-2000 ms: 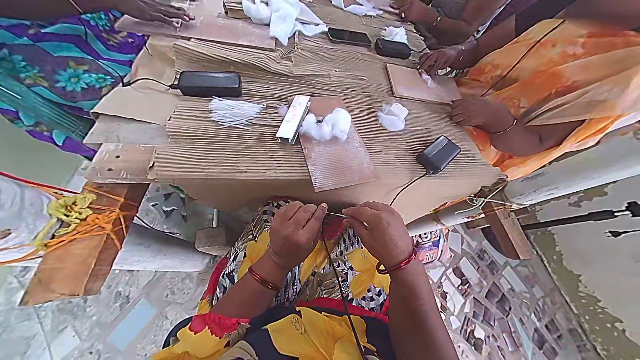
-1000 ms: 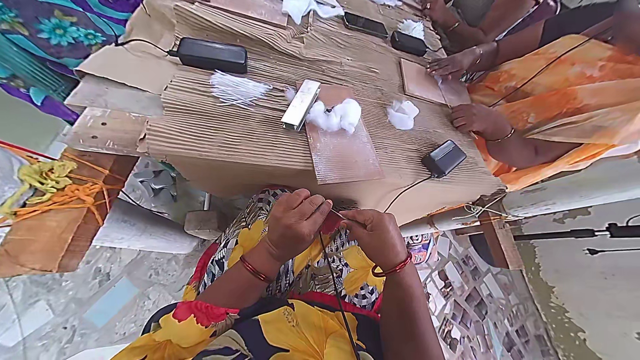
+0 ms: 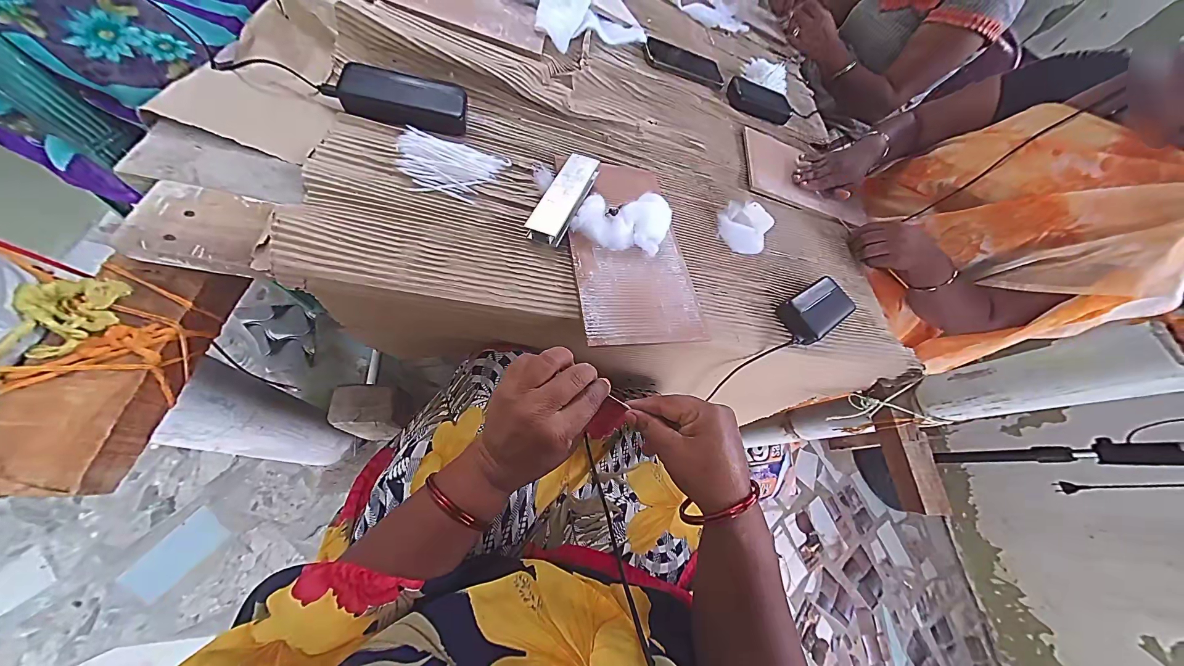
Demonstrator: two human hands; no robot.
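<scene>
Over my lap, just off the table's front edge, my left hand [image 3: 546, 421] and my right hand [image 3: 694, 449] are nearly touching. Between their fingertips is a thin pale strand [image 3: 618, 402], pinched at both ends, with a small dark red piece [image 3: 607, 419] beside it; what that piece is I cannot tell. On the table ahead lies a brown rectangular board [image 3: 640, 301] with fluffy white cotton [image 3: 638, 224] on it. A metal channel piece [image 3: 563, 199] leans at the board's left edge. Farther left lies a bundle of thin white cotton wicks [image 3: 450, 164].
Corrugated cardboard [image 3: 416, 236] covers the table. Black boxes with cords [image 3: 402, 98] stand at left and right [image 3: 816, 310]; a black cord [image 3: 606, 518] hangs by my hands. More cotton [image 3: 744, 227] lies right. Other people's hands [image 3: 844, 166] rest by another board [image 3: 786, 180].
My hands stay together over my lap, fingers shifting slightly around the small piece. The other person's upper hand has moved over the board at the right.
</scene>
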